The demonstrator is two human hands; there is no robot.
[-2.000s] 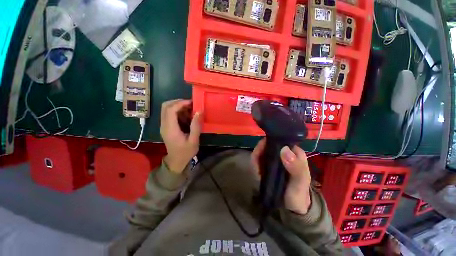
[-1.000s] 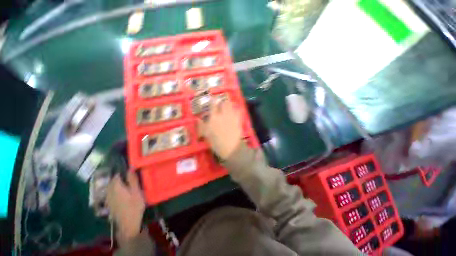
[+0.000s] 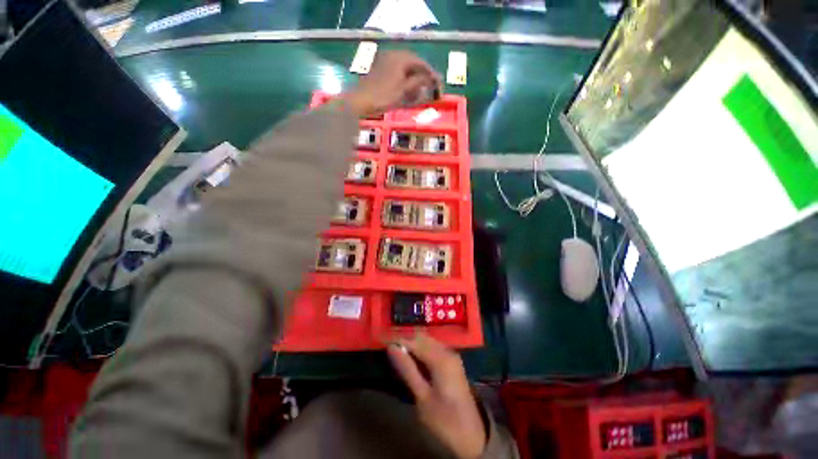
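Note:
A red phone tray [image 3: 468, 224] lies on another red tray [image 3: 377, 339]. Gold-tan phones, such as this one [image 3: 415, 256], lie back side up in its compartments. The lower tray's front row shows a white label [image 3: 345, 307] and a black phone with a red keypad film [image 3: 429, 309]. My left hand [image 3: 395, 82] is at the far end, curled at a small dark-grey thing, too blurred to name; its sleeve hides part of the left column. A label [image 3: 427, 116] lies in the far right compartment. My right hand [image 3: 439, 385] is at the front edge, fingers apart, nothing seen in it.
Monitors stand at left [image 3: 54, 197] and right [image 3: 709, 161]. A white mouse [image 3: 579, 269] and cables are right of the trays. A patterned white device [image 3: 143, 238] is at left. Two pale cards [image 3: 363, 57] [image 3: 456, 68] lie beyond. Stacked red trays [image 3: 655, 415] are below right.
The view has swung round and shows the far bench. The scanner has left my right hand. My left hand has gone to the tray's far end; my right hand has moved off the phones to the front.

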